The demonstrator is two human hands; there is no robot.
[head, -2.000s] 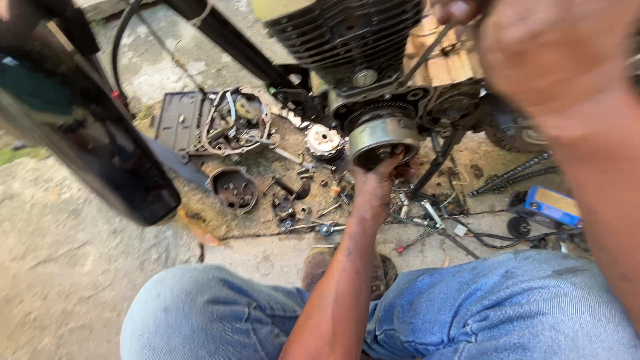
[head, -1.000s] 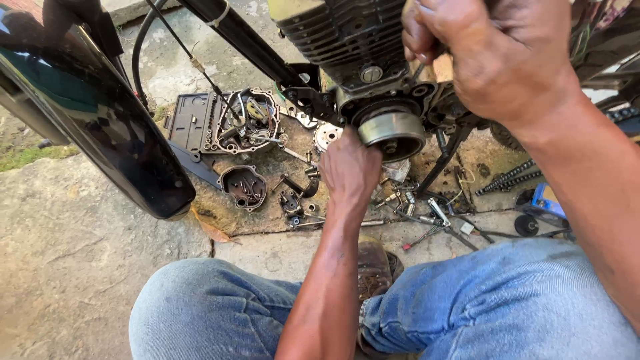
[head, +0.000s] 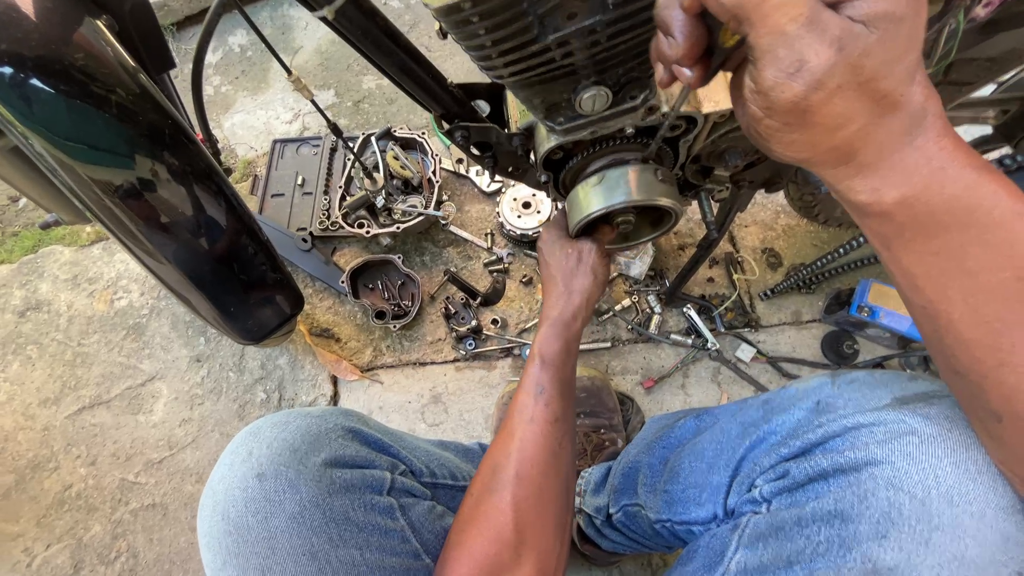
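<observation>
My left hand (head: 572, 260) grips the lower left rim of a round metal flywheel rotor (head: 620, 200) on the side of a motorcycle engine. Its fingertips are partly hidden at the rotor's open face. My right hand (head: 800, 80) is closed around the dark and yellow handle of a screwdriver-like tool. The tool's thin metal shaft (head: 672, 120) slants down to the toothed ring gear (head: 592, 160) behind the rotor; its tip is near the rotor's upper rim. Above stands the finned engine cylinder (head: 552, 56), with a round slotted plug (head: 593, 99) below the fins.
On the ground lie an engine side cover (head: 388, 184), a clutch assembly (head: 525, 210), a small cover holding bolts (head: 384, 292), an adjustable wrench (head: 480, 176), sockets (head: 654, 314) and a drive chain (head: 816, 268). A black fender (head: 144, 176) juts in at left. A blue box (head: 884, 308) sits right.
My left hand has moved from the rotor's open face to its left side and lower rim. The tool shaft now reaches the gear behind the rotor; one second ago my right hand hid most of it.
</observation>
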